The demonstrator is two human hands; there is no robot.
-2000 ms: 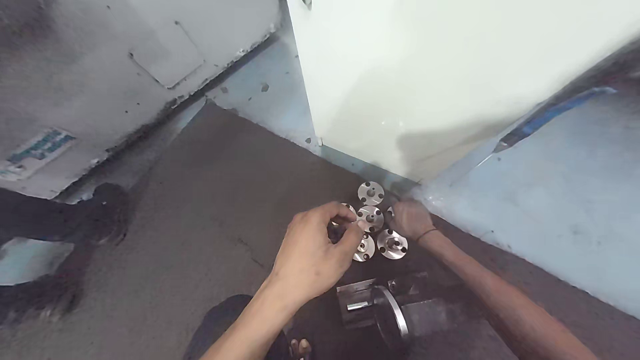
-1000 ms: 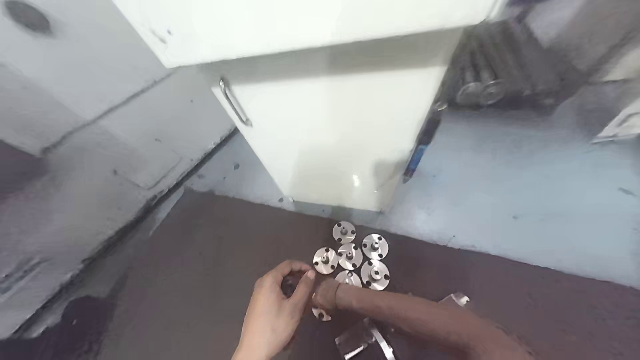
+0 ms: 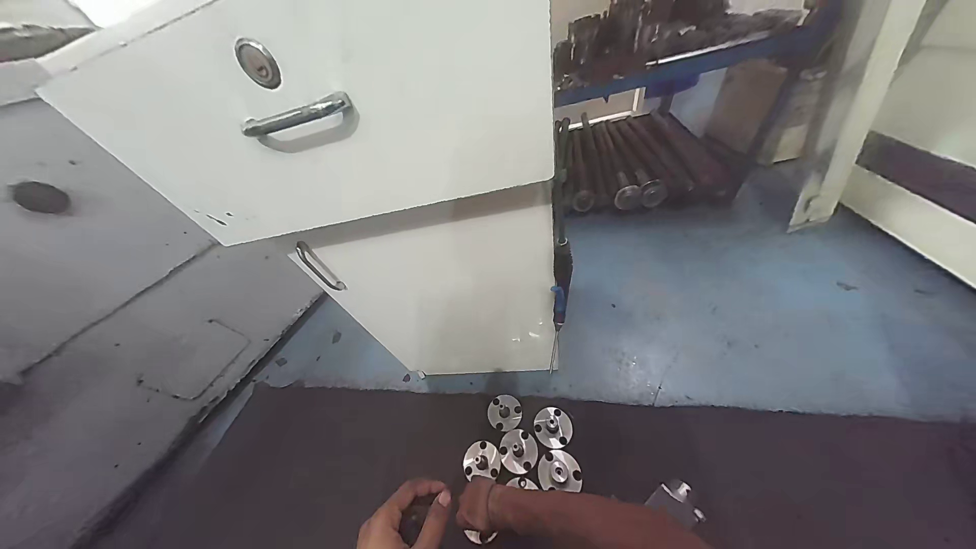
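Note:
Several round metal flanges (image 3: pixel 518 451), each with a central stub and dark holes, lie in a cluster on a dark mat (image 3: pixel 320 457). My left hand (image 3: pixel 408 515) is at the bottom, left of the cluster, its thumb and fingers curled round a dark gap; whether it holds anything cannot be told. Just beside it, my right hand (image 3: pixel 478 505) reaches in from the right over the near flanges. Its fingers are mostly hidden, so its grip does not show. Partly under that hand is another flange (image 3: pixel 480 535). A metal block with a cylindrical knob (image 3: pixel 675 501) sits right of my right forearm.
A white cabinet (image 3: pixel 427 114) with metal handles stands beyond the mat, a blue-handled tool (image 3: pixel 560 305) at its right edge. Grey machine panels (image 3: pixel 114 305) are at left. Long metal bars (image 3: pixel 633 160) lie under a blue-framed rack (image 3: pixel 709 53) on the blue floor (image 3: pixel 686 320).
The view has swung up, showing more of the cabinet and the rack. My right hand has moved from the flanges' right side to their near left side, close to my left hand.

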